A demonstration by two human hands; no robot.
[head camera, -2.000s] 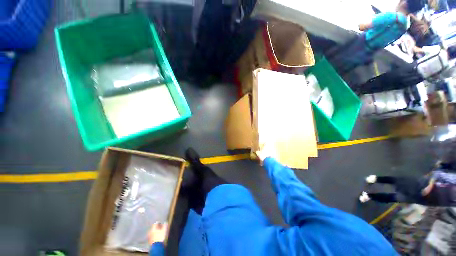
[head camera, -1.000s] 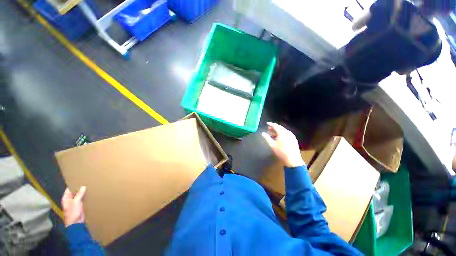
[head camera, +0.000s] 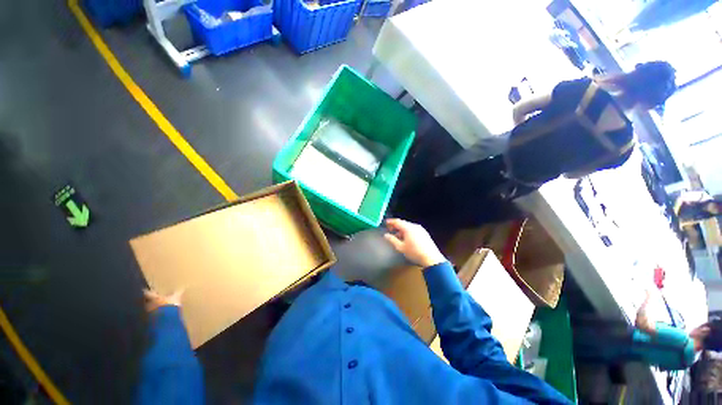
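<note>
The shipping carton (head camera: 315, 229) stands at centre left, its raised rim showing at the near right end. A flat brown cardboard sheet (head camera: 229, 257) lies over it and covers its contents. My left hand (head camera: 164, 300) holds the sheet's far left edge, partly hidden by it. My right hand (head camera: 412, 241) is empty and raised, fingers apart, right of the carton and below the green tote (head camera: 386, 186). White and grey polybagged bundles (head camera: 331, 180) lie in the tote.
Stacked cardboard sheets (head camera: 495, 304) lie at lower right, beside an open brown box (head camera: 540, 261) and another green tote (head camera: 564, 348). A person (head camera: 566, 134) leans at the white worktable (head camera: 443, 67). Blue crates (head camera: 317, 24) stand at the top.
The sheet has come over the carton, hiding the bagged bundle seen earliest, and now sits lower within its rim. My right hand has left the stacked sheets. The view has turned.
</note>
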